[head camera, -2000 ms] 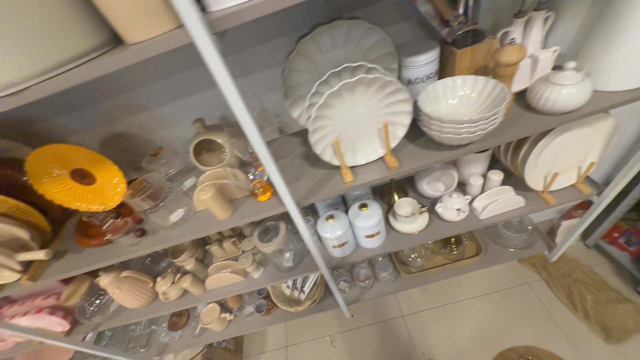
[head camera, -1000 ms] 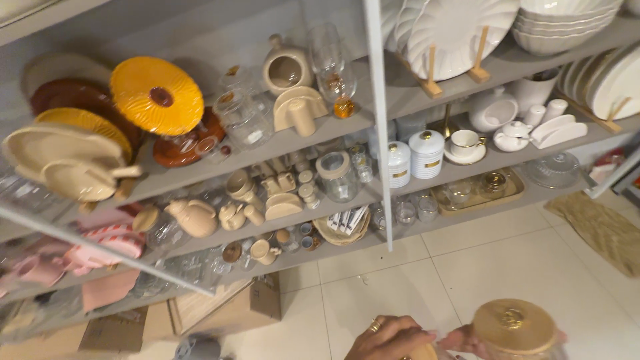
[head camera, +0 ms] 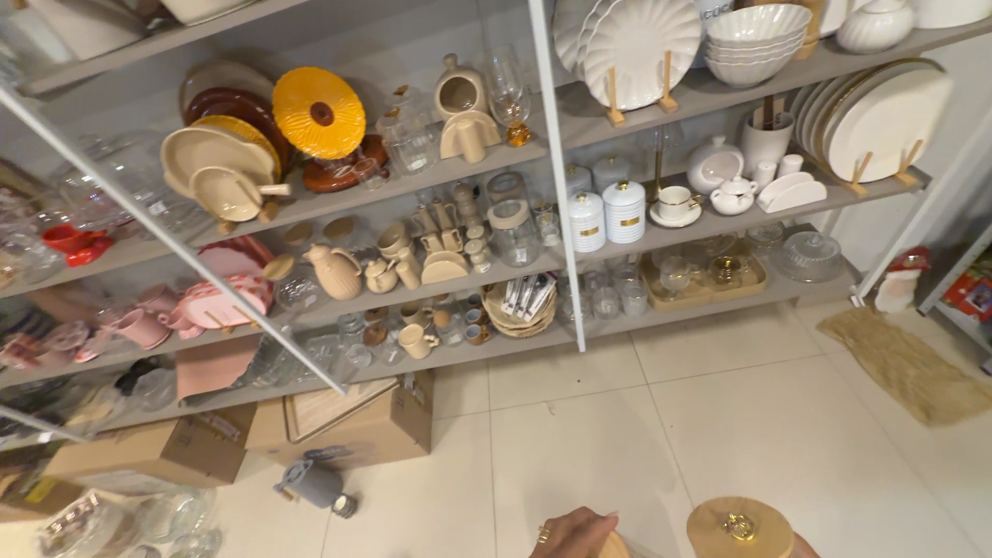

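At the bottom edge of the head view, my left hand [head camera: 575,533], with a gold ring, has its fingers curled over a pale wooden object [head camera: 614,546], perhaps a lid, mostly cut off by the frame. To its right, my right hand [head camera: 804,547] shows only as a sliver beside a round wooden lid [head camera: 713,525] with a gold knob. What lies under this lid is out of view. Both hands are over the tiled floor, in front of shelves of tableware.
Grey shelves [head camera: 496,172] hold plates, white bowls [head camera: 756,46], pitchers and glassware. Cardboard boxes [head camera: 353,442], a grey jug [head camera: 312,482] and glass pieces [head camera: 178,515] are on the floor at the lower left. A brown mat [head camera: 907,364] lies at the right.
Neither hand was in view two seconds ago; both appeared one second ago with the wooden lid and now sit lower in the frame. The view has swung left.
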